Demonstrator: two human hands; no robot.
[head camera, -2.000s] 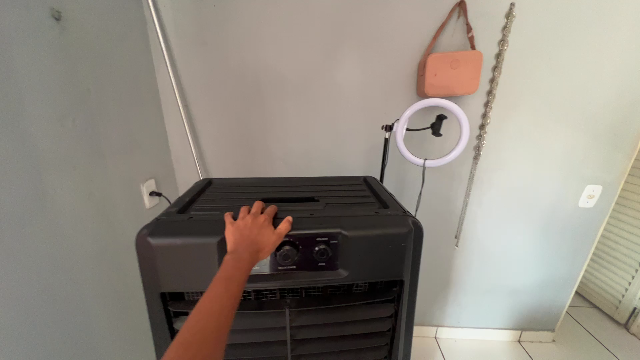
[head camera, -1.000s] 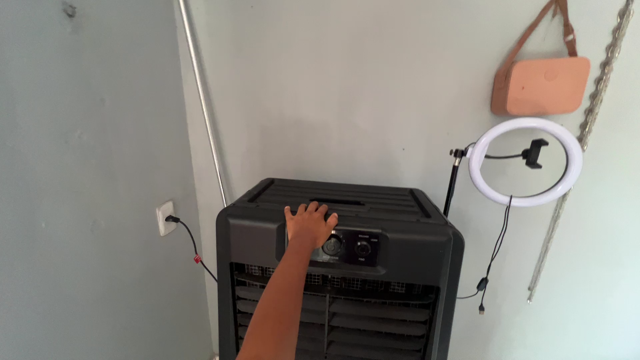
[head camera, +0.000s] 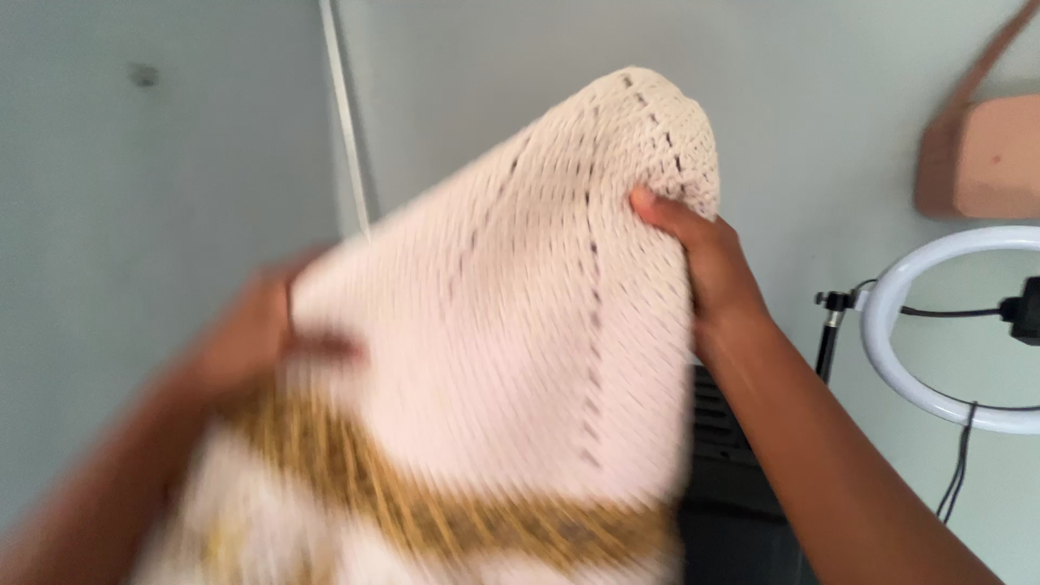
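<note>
A cream crocheted piece (head camera: 504, 325) with a mustard-brown band (head camera: 520, 524) fills the middle of the view, raised in front of the wall. My right hand (head camera: 703, 252) grips its right edge near the rounded top corner, the thumb lying on the front face. On the left edge, just above the band, my left hand (head camera: 284, 325) pinches the fabric; this hand is blurred by motion. Below the band the piece is white with yellowish patches, also blurred. Fingers behind the fabric are hidden.
Behind the piece stands a black air cooler (head camera: 731, 487), mostly covered. To the right are a white ring light (head camera: 886, 341) on a black stand, with a hanging cable, and a peach handbag (head camera: 999, 158) on the wall. A pale pole (head camera: 345, 122) leans near the wall corner.
One hand was on the air cooler's top front edge by the knobs; now both hands hold up the crocheted piece, which covers most of the cooler.
</note>
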